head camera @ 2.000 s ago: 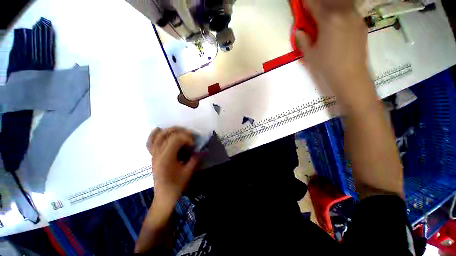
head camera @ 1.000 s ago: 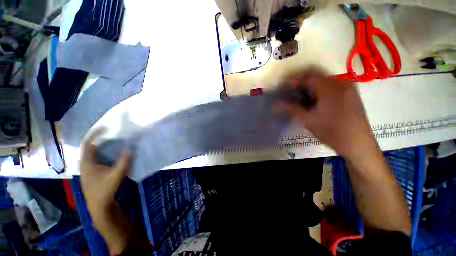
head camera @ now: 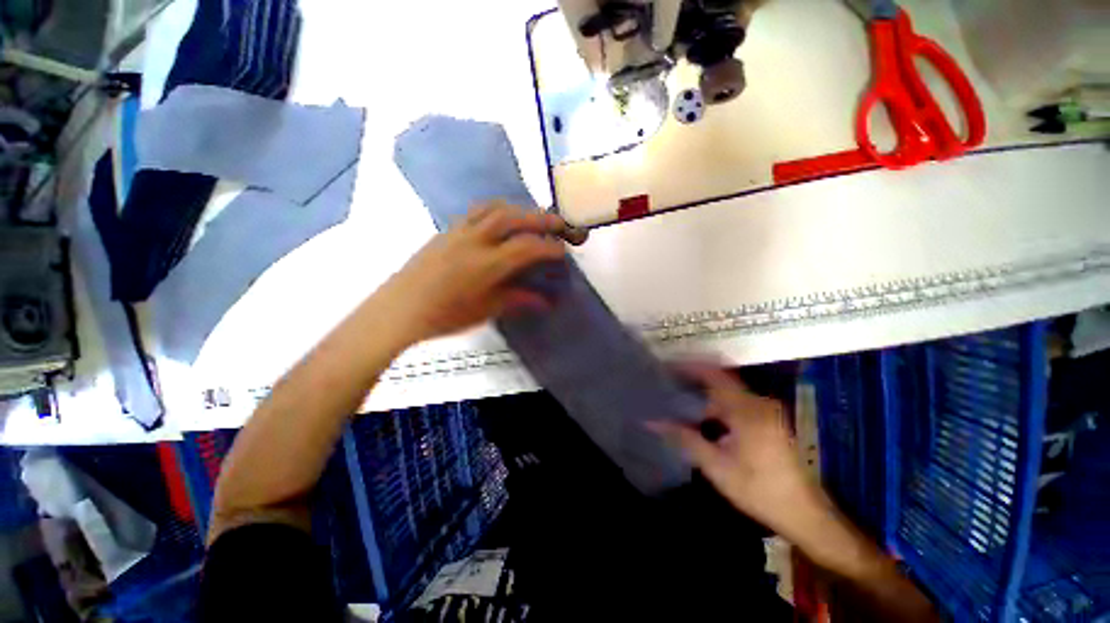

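A grey-blue collar piece (head camera: pixel 584 353) lies slanting over the table's front edge, its far end flat on the white table and its near end beyond the edge, above the lap. My left hand (head camera: pixel 487 270) is on the middle of the piece; its fingertips are blurred. My right hand (head camera: pixel 730 444) holds the near end between thumb and fingers. The presser foot and needle (head camera: pixel 623 104) of the machine are beyond the piece's far end, to the right.
Red-handled scissors (head camera: pixel 907 104) lie on the machine bed (head camera: pixel 730 158). A small green and dark tool (head camera: pixel 1061 117) lies farther right. Grey-blue pieces (head camera: pixel 250 146) overlap navy fabric pieces (head camera: pixel 244 49) at left. Blue crates (head camera: pixel 962 450) stand below the table (head camera: pixel 876 268).
The scissors were released onto the bed. The piece swung from lying across to slanting away from me. My left hand moved right and forward onto its middle; my right hand came down to its near end.
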